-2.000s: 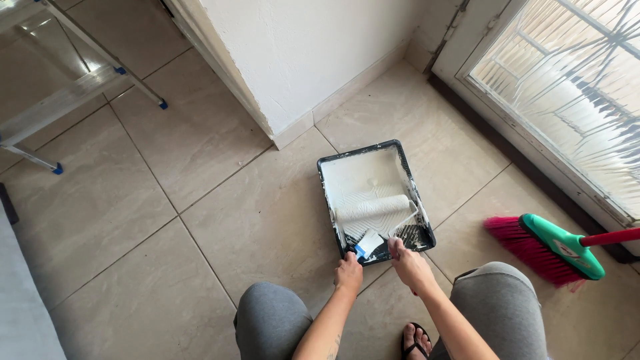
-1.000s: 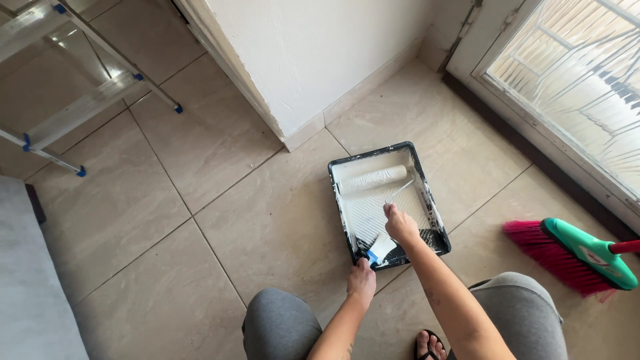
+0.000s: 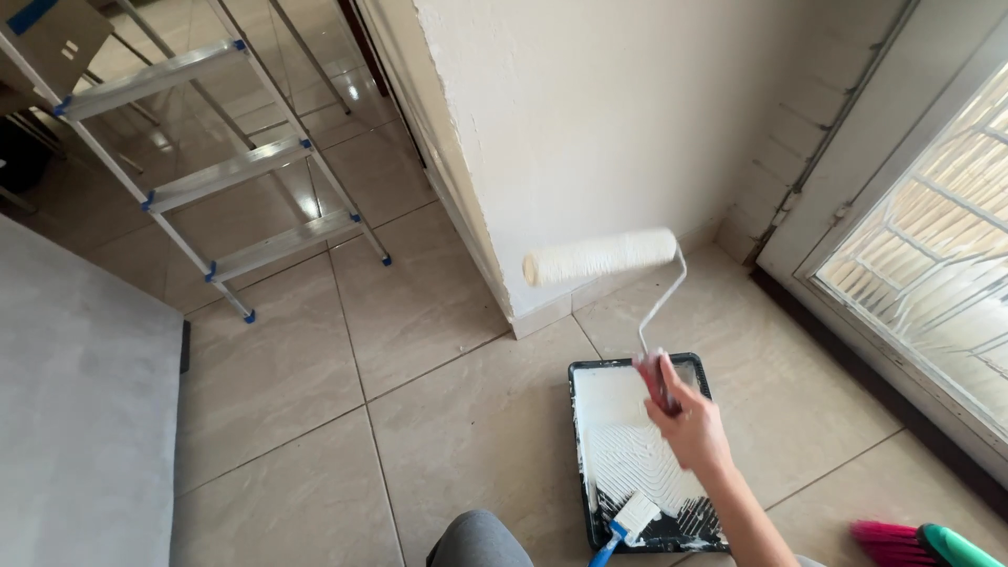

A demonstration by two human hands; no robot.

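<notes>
My right hand (image 3: pixel 687 413) grips the red handle of a paint roller (image 3: pixel 602 256), whose frame and cream-white sleeve are raised above the black paint tray (image 3: pixel 578 457) and in front of the white wall. White paint coats the tray's deep end and part of its ribbed slope. A paintbrush (image 3: pixel 636 516) with a blue handle and white-coated bristles lies at the tray's near end, its handle over the rim. My left hand is out of view.
An aluminium stepladder (image 3: pixel 256 165) with blue feet stands at the upper left. The wall corner (image 3: pixel 512 311) is just beyond the tray. A glazed door (image 3: pixel 874 189) is on the right; a broom (image 3: pixel 921 543) with pink bristles lies lower right. A grey surface (image 3: pixel 87 394) fills the left edge.
My right hand has lifted the roller out of the tray. My left hand, earlier at the tray's near edge by the brush, has left the view. The view has shifted toward the stepladder.
</notes>
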